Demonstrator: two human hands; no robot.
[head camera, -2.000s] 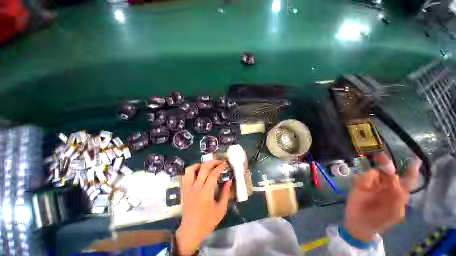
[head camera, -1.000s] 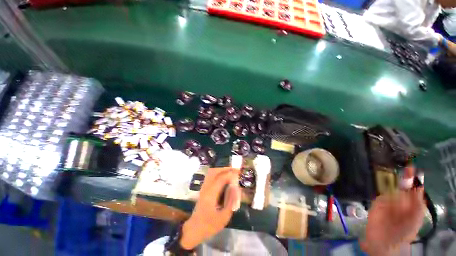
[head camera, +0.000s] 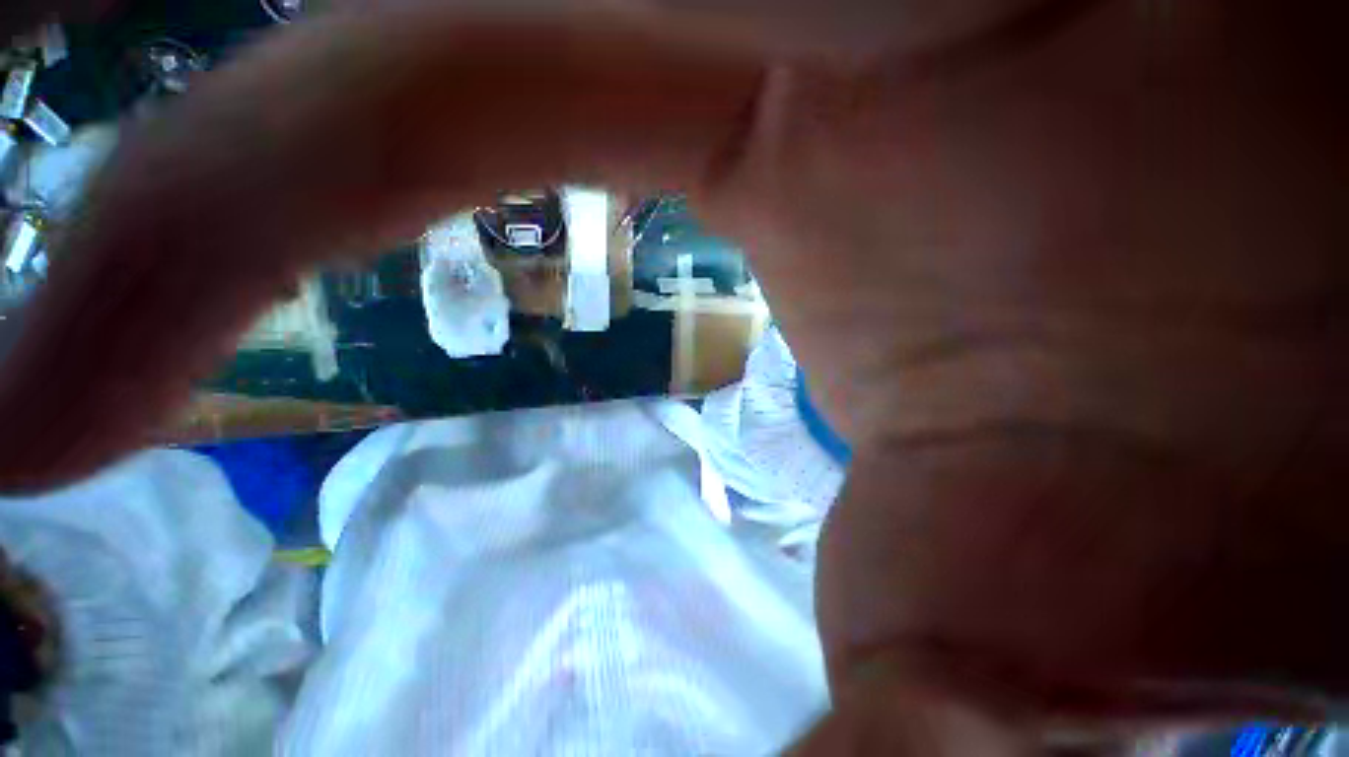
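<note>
A large, blurred hand fills the right side and top, very close to the lens. It looks like my right hand (head camera: 1080, 385), with a blue band beside it; what it holds, if anything, cannot be told. One digit curves across to the left edge. A dark wrist item shows at the left edge by a white sleeve (head camera: 163, 577); my left hand itself is not seen. Beyond, a dark housing (head camera: 522, 229) sits in the brown fixture (head camera: 536, 281) between two white padded strips (head camera: 587, 259), untouched by any visible hand.
Part of the battery heap (head camera: 45, 121) and another dark housing (head camera: 175, 64) show at the upper left. Cardboard with tape (head camera: 722, 348) lies right of the fixture. The wearer's white striped coat (head camera: 562, 592) fills the lower middle. The near hand hides much of the bench.
The view has tilted down towards the coat. The right-side hand appears to have come up close to the lens. The left hand has left the fixture and the picture.
</note>
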